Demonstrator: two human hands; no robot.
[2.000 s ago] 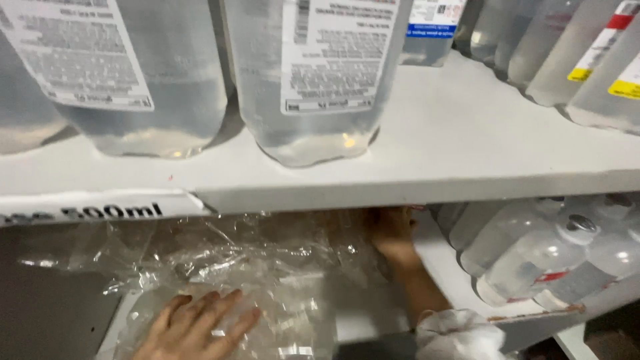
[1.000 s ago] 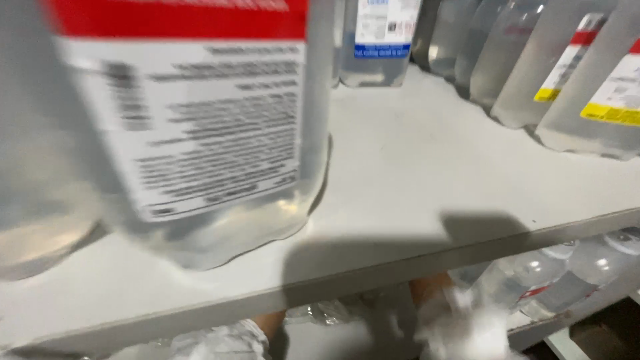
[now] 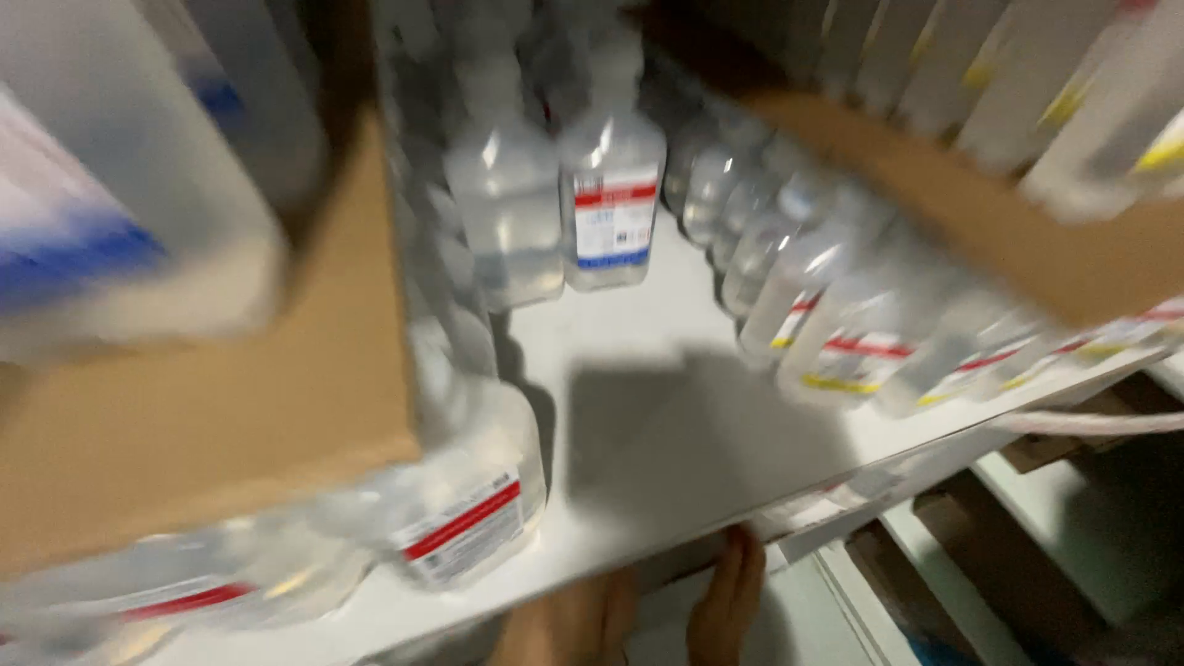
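Note:
My left hand (image 3: 569,624) reaches in under the front edge of a white shelf (image 3: 647,444), its fingers partly hidden by that edge. Close to its right, my right hand (image 3: 728,597) points upward with its fingers together near the underside of the shelf. Whether either hand holds anything is not visible. On the shelf above them stands a clear plastic bottle with a red-striped label (image 3: 467,523), at the left. Farther back is a bottle with a red and blue label (image 3: 612,203).
Rows of clear bottles with red and yellow labels (image 3: 856,356) line the right side. Cardboard (image 3: 213,416) with large bottles on it juts out at the upper left, and more cardboard (image 3: 925,185) is at the upper right. A pale cord (image 3: 1091,423) hangs at the right.
The view has swung considerably. Two seconds ago my left hand lay spread on clear plastic film on the lower shelf; now both hands are close together beneath the shelf edge.

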